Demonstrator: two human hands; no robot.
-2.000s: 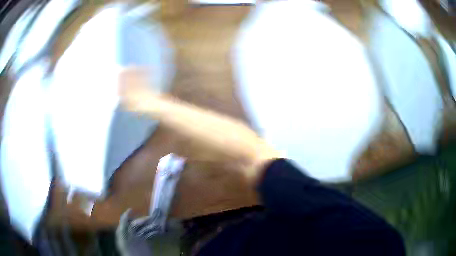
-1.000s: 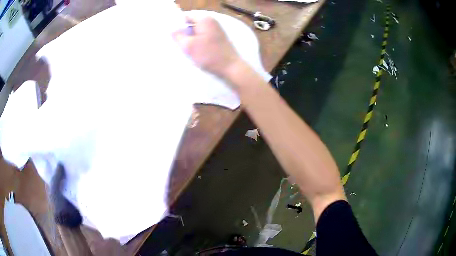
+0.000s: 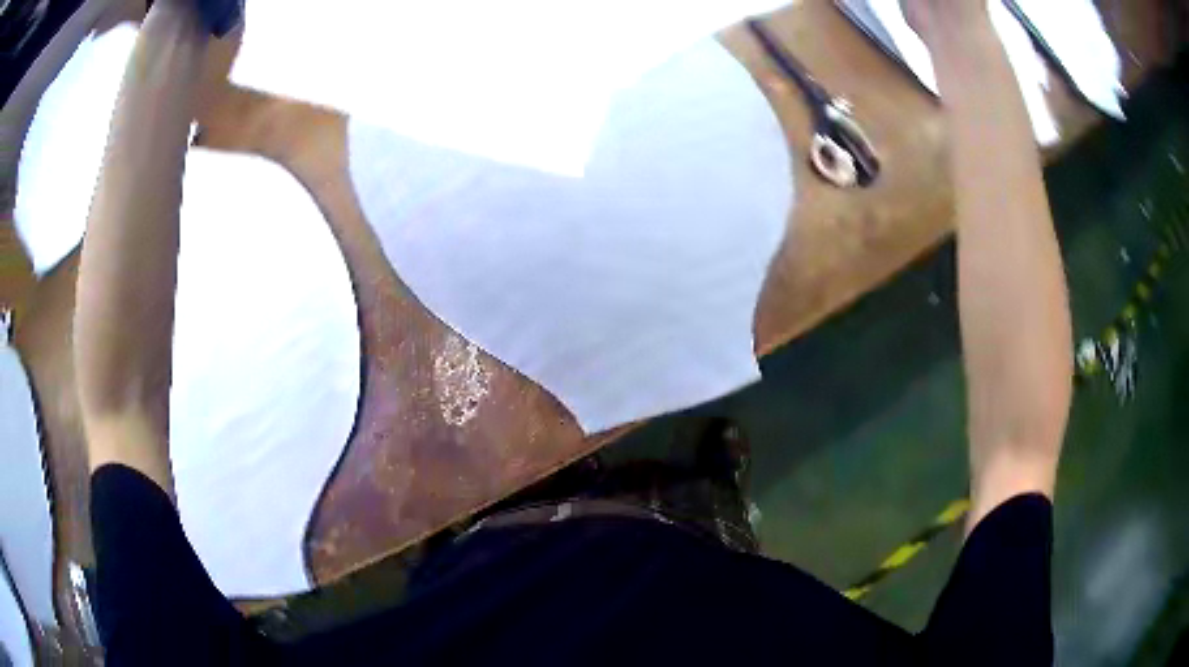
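A pale grey-blue curved fabric stack (image 3: 639,248) lies in front of me near the table's edge. A bright white paper sheet (image 3: 496,65) covers its upper part and runs out at the top of the picture. My left hand (image 3: 219,13), in a dark glove or strap, is cut off at the top edge, left of the sheet. My right hand (image 3: 941,8) is mostly cut off at the top edge, at the right. What either hand holds is hidden.
Shears (image 3: 841,141) lie right of the stack on the brown table (image 3: 417,456). More cut stacks (image 3: 254,352) lie at the left, and others (image 3: 1076,46) at the top right. Green floor (image 3: 848,443) with yellow-black tape (image 3: 913,554) lies beyond the table's edge.
The view has shifted. Both arms now reach up to the top edge, spread wide. The white sheet is farther up, with the grey-blue stack showing below it.
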